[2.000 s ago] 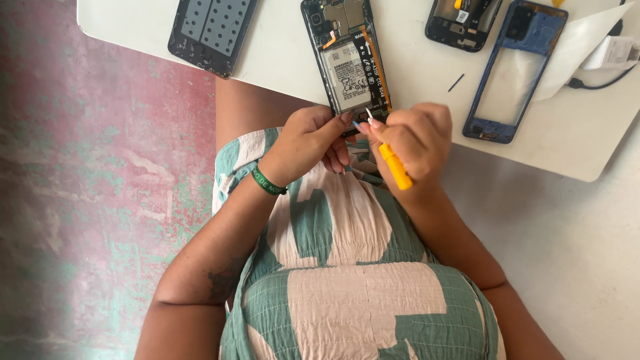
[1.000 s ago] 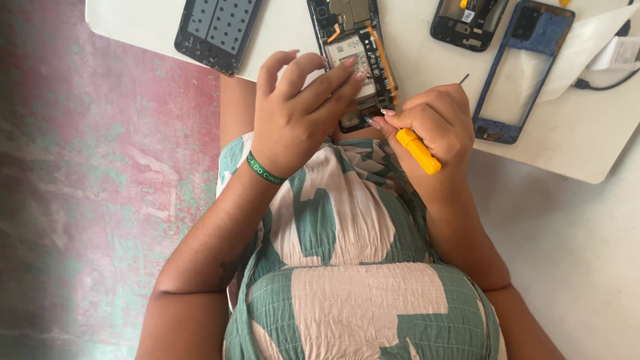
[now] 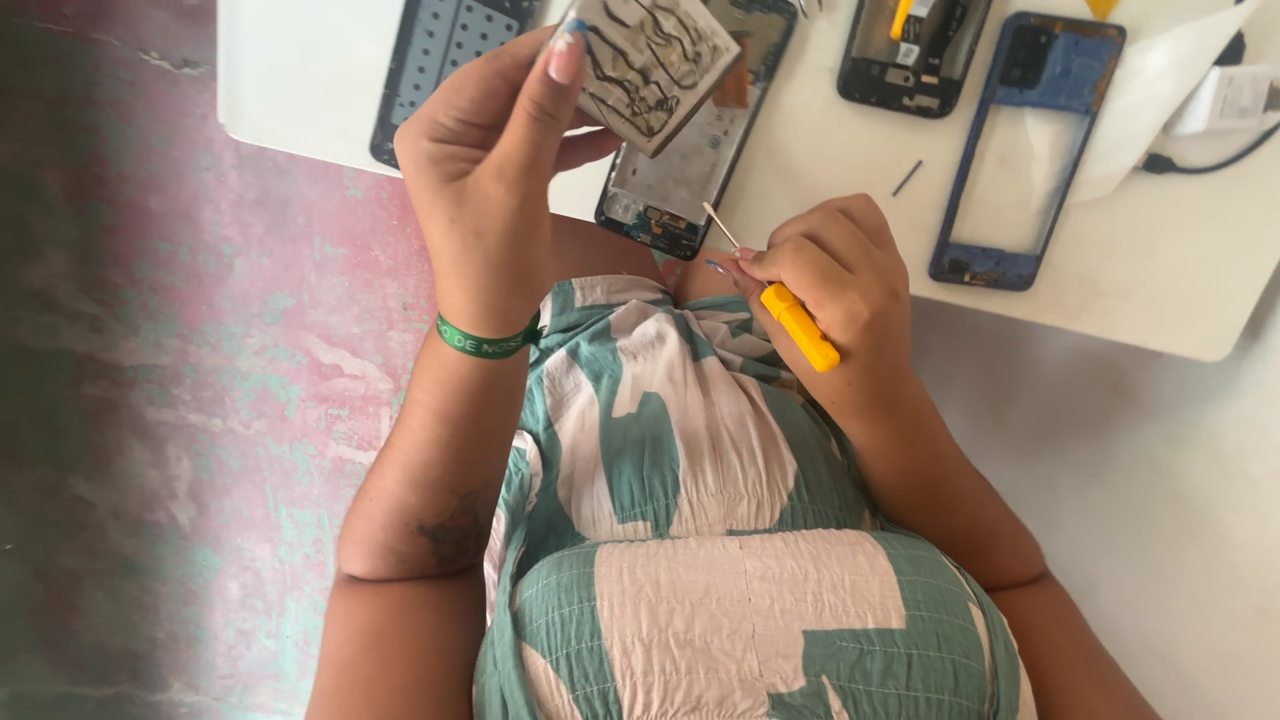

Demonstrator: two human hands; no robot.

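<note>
My left hand (image 3: 490, 170) is raised at the upper left and holds a phone battery (image 3: 650, 70), its face with dark, wavy adhesive marks turned up. Below and behind it lies the opened smartphone (image 3: 690, 165) at the table's edge, its battery bay bare, with small circuit parts at the lower end. To the right, my right hand (image 3: 835, 265) holds a small screwdriver with a yellow handle (image 3: 800, 327). The thin metal shaft points up and left toward the phone's lower corner, apart from it.
On the white table (image 3: 300, 90) lie a phone part with a dotted grey panel (image 3: 440, 75), another opened phone (image 3: 900, 75), a blue phone frame (image 3: 1030, 150) and a small dark rod (image 3: 907, 178). A white charger (image 3: 1220, 100) with a dark cable (image 3: 1200, 160) stands at the right.
The battery was in the phone's bay; now my left hand holds it lifted out, up and to the left. My right hand has moved slightly away from the phone with the screwdriver.
</note>
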